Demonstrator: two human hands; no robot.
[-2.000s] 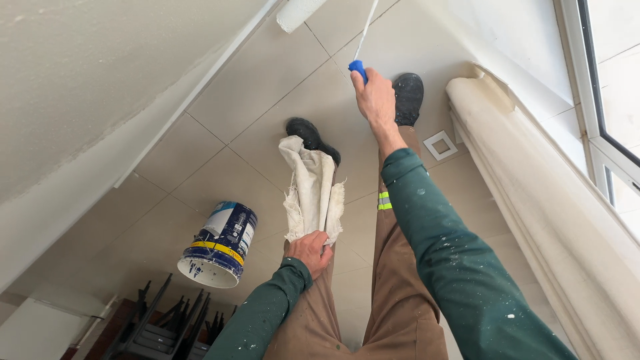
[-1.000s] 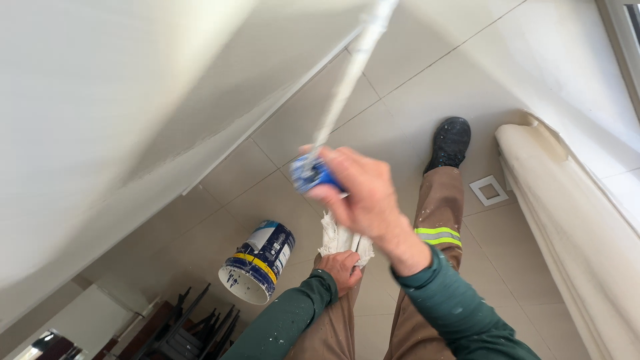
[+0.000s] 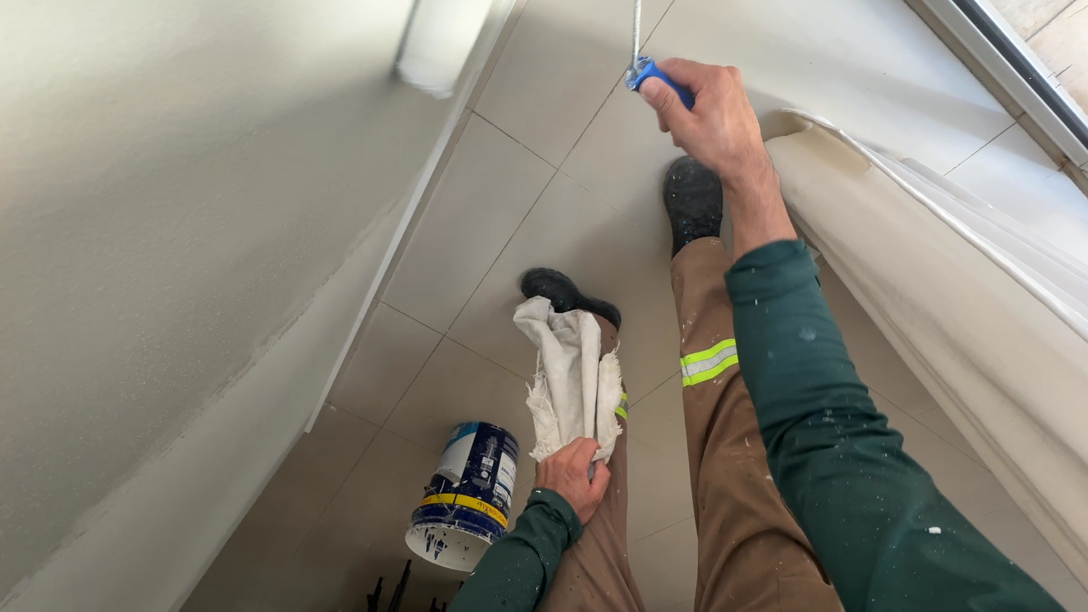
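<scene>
My right hand (image 3: 710, 110) grips the blue handle (image 3: 665, 82) of a paint roller at the upper middle. Its metal rod runs up out of the frame. The white roller sleeve (image 3: 433, 51) shows at the top, against or close to the wall; which of the two I cannot tell. My left hand (image 3: 575, 478) holds a frayed white cloth (image 3: 565, 365) that hangs over my lower leg. Left of that hand, a dark blue paint bucket (image 3: 476, 476) with a yellow band stands on the tiles, its rim smeared white.
The painted wall (image 3: 212, 212) fills the left side, with a baseboard (image 3: 382, 263) along the tiled floor (image 3: 484, 246). A cream curtain (image 3: 901, 246) hangs at right, near a window or door frame (image 3: 1011, 76). Dark thin objects (image 3: 391, 591) show at the bottom.
My right hand has moved away from the wall, to the right, since one second ago. The cloth hangs more fully in view now. The view has shifted.
</scene>
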